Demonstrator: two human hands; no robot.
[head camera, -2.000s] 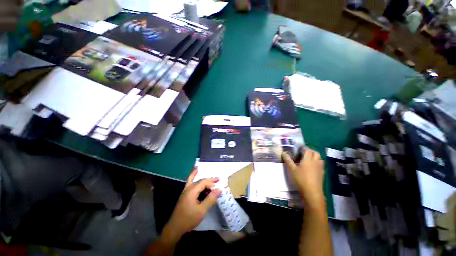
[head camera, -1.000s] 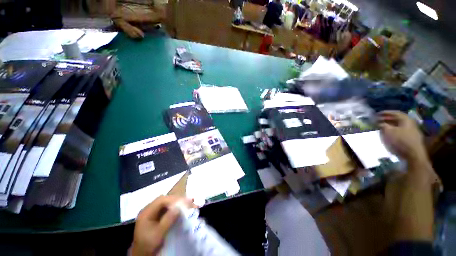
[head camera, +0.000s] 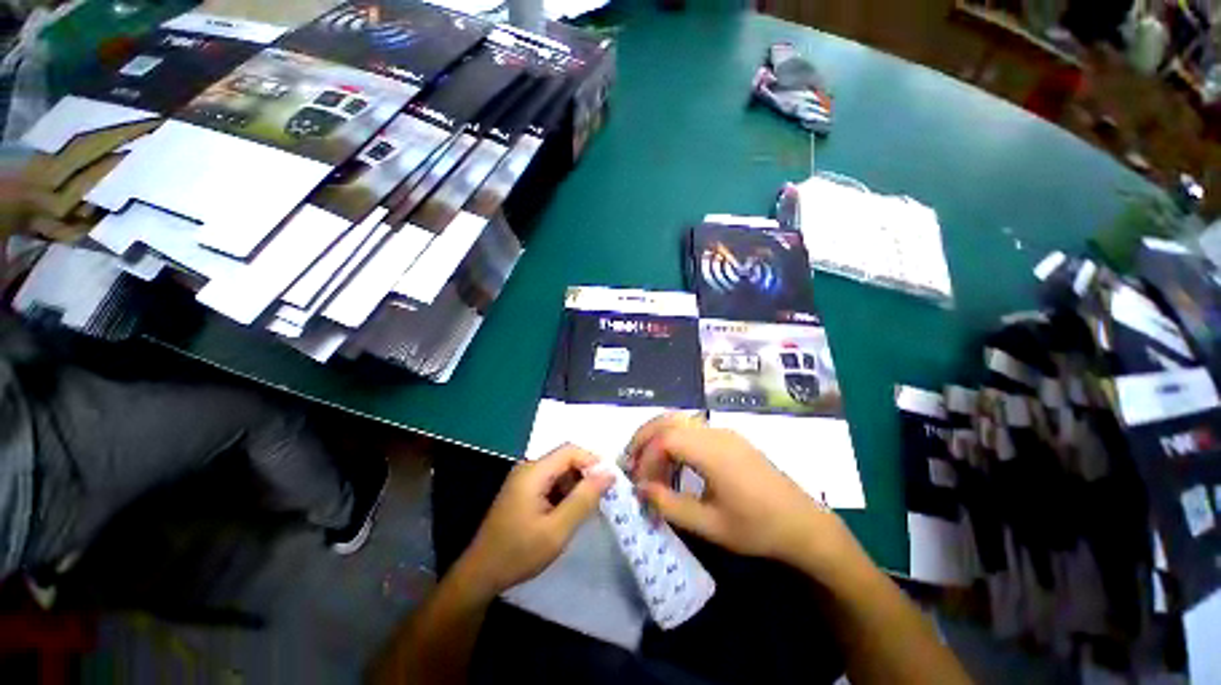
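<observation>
My left hand (head camera: 536, 519) pinches the top end of a white sticker sheet (head camera: 659, 569) with rows of small dark marks, which hangs over my lap. My right hand (head camera: 716, 484) is at the same end of the sheet, its thumb and fingers close together; whether a sticker is between them is too small to tell. A flat box blank (head camera: 636, 361) with black lettered panel, wave rings, device photo and white flaps lies in front on the working pile. A small white label spot (head camera: 611, 359) shows on its black panel. My hands cover part of its lower flaps.
A tall fanned stack of blanks (head camera: 315, 161) stands left, beside a seated person's grey-clothed leg (head camera: 201, 462). An uneven dark stack (head camera: 1031, 468) stands right. A bagged white pack (head camera: 877, 238) and a grey-and-red bundle (head camera: 793, 91) lie beyond on the green table (head camera: 670, 134).
My right hand has come back from the right stack to the sticker sheet beside my left hand. The view has swung back left. The blank from the working pile seen two seconds ago now lies differently.
</observation>
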